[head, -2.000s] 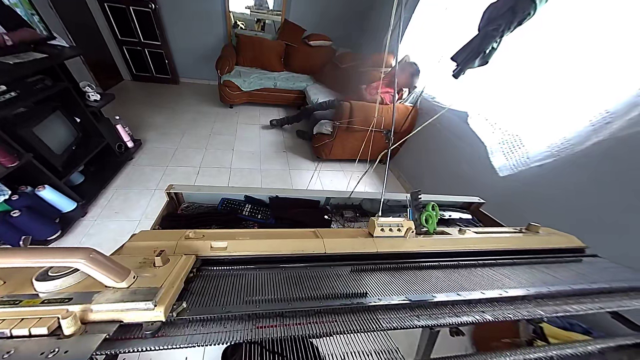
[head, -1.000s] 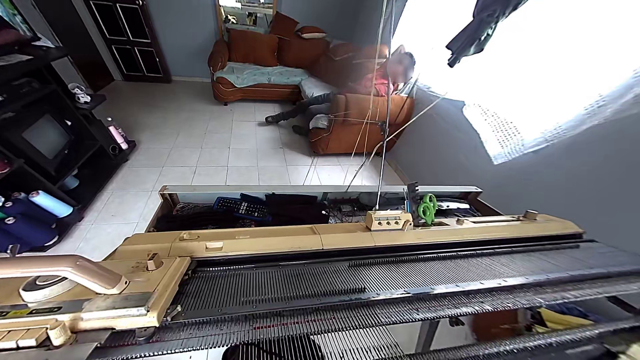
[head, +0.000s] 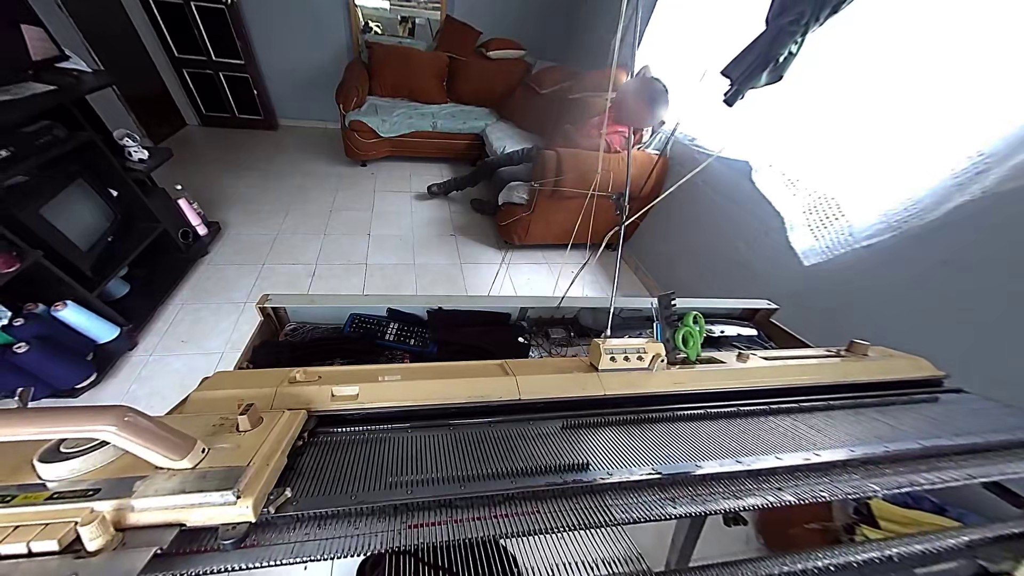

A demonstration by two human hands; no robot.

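Note:
Neither of my hands is in the frame. A beige knitting machine (head: 448,386) spans the view, its metal needle bed (head: 448,460) running left to right. At the far left sits its carriage (head: 272,448), with a curved handle (head: 120,424) and a round dial below it. A small counter (head: 626,354) with knobs stands on the back rail. Green-handled scissors (head: 690,336) stand upright beside it, next to a dark comb-like tool (head: 666,314). A thin yarn mast (head: 624,216) rises behind the counter, with pale strands near it.
Behind the machine, a trough (head: 512,302) holds dark cloth and a remote control (head: 390,331). A person lies on an orange sofa (head: 592,192) by the window. A black shelf (head: 152,248) with a television (head: 78,216) and yarn cones (head: 86,321) stands at left.

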